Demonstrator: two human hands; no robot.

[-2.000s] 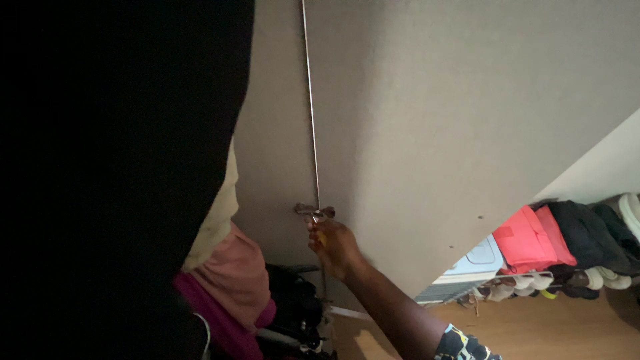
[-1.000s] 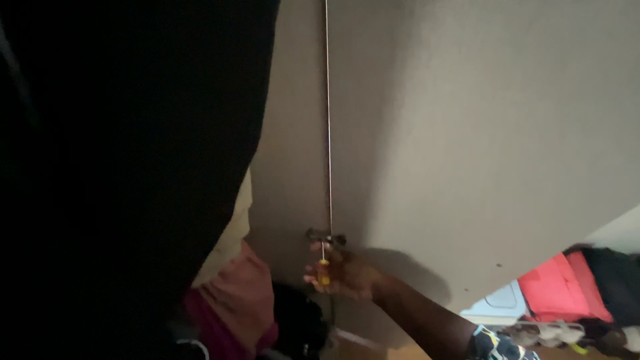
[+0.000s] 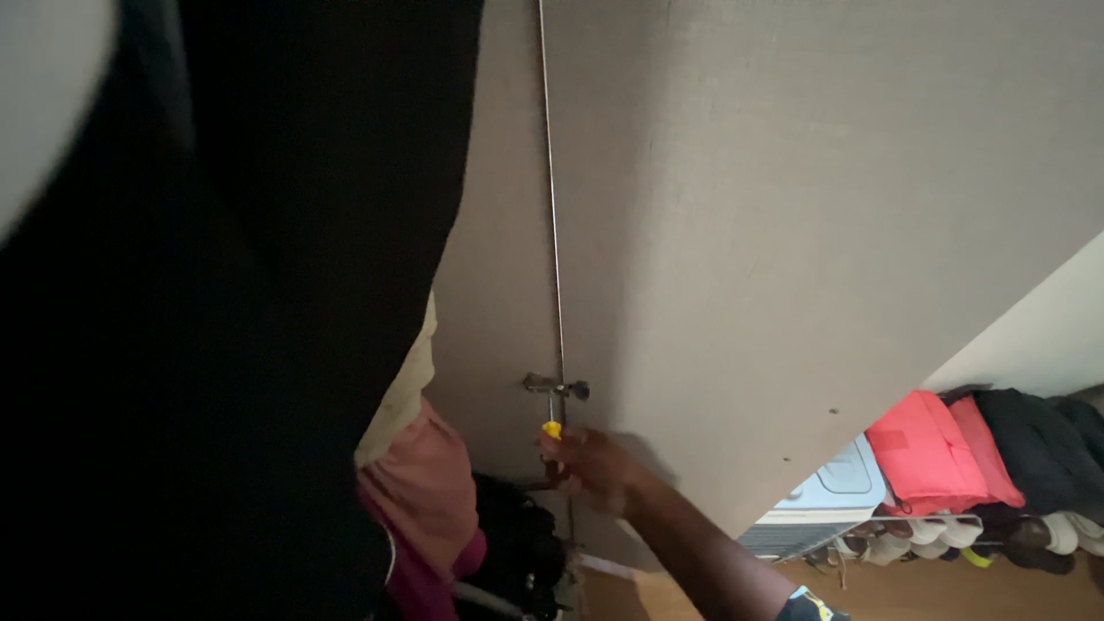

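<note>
My right hand (image 3: 591, 466) reaches in from the lower right and grips a screwdriver with a yellow handle (image 3: 552, 429). The thin shaft points up to a metal cabinet hinge (image 3: 556, 387), which spans the seam between two grey-beige panels (image 3: 742, 259). Whether the tip sits in a screw cannot be told. My fingers are partly blurred and hide the lower part of the handle. My left hand is not in view.
Dark cloth (image 3: 328, 172) fills the left, with pink fabric (image 3: 431, 483) below. At the lower right are a light blue plastic-looking item (image 3: 841, 479), a coral bag (image 3: 927, 448), dark cloth and a rack of shoes (image 3: 936, 530) above wooden flooring (image 3: 871, 591).
Two seconds ago my right hand was right at the hinge; it is now lower, around the yellow-handled screwdriver below the hinge.
</note>
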